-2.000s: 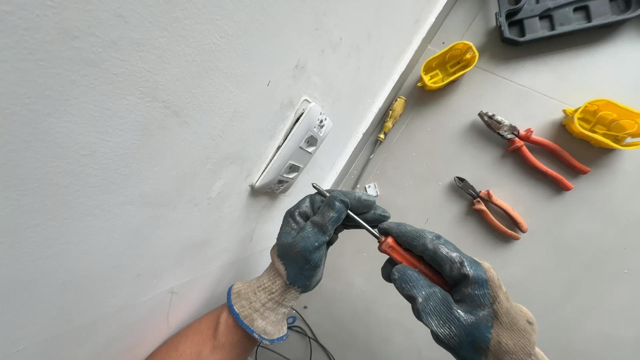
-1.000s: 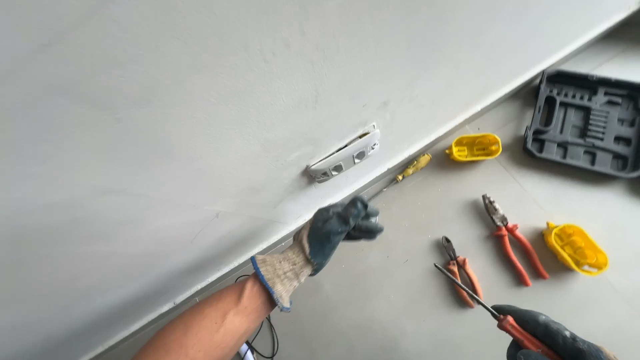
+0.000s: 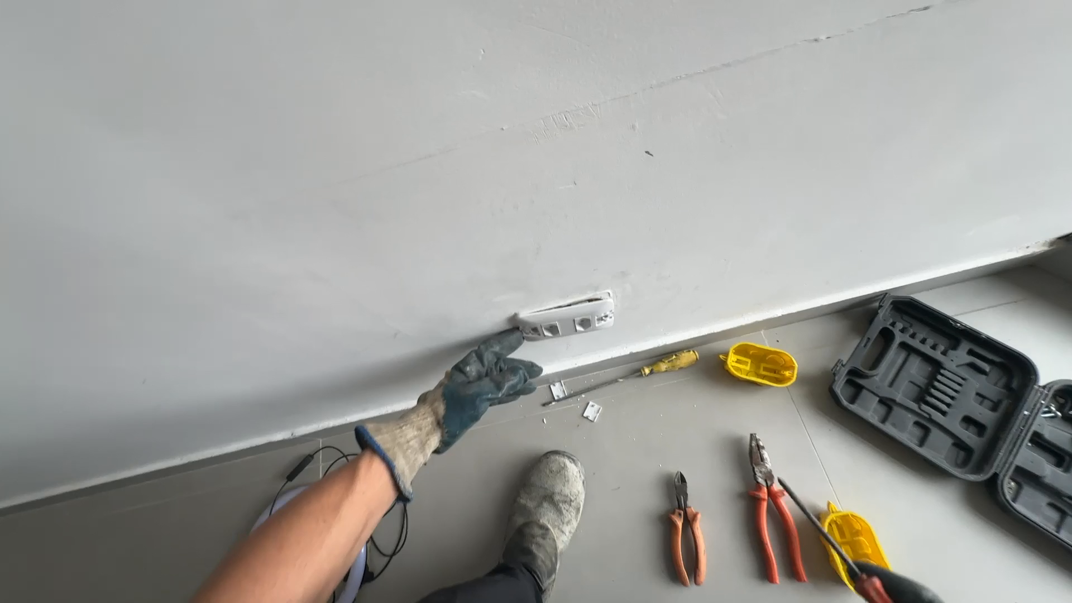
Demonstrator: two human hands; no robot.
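My left hand [image 3: 488,381], in a dark-coated knit glove, reaches to the lower left end of a white wall socket plate [image 3: 568,318]; its fingers are apart and nothing shows in them. The plate tilts off the wall with a gap along its top. At the bottom right edge, my gloved right hand [image 3: 909,586] holds a screwdriver with a red handle [image 3: 873,588], its shaft pointing up and left. Most of that hand is out of view. A yellow-handled screwdriver [image 3: 670,362] lies on the floor below the plate.
Diagonal cutters [image 3: 687,536], combination pliers [image 3: 773,519], yellow electrical boxes [image 3: 760,364] and an open tool case [image 3: 938,385] lie on the tiled floor at right. Small white pieces [image 3: 592,411] lie near the wall. A boot [image 3: 548,498] and a black cable [image 3: 394,544] are at lower left.
My left hand has moved from near the screwdriver's tip to the socket plate. The right hand with the screwdriver has moved away from it to the lower right. The view has shifted considerably.
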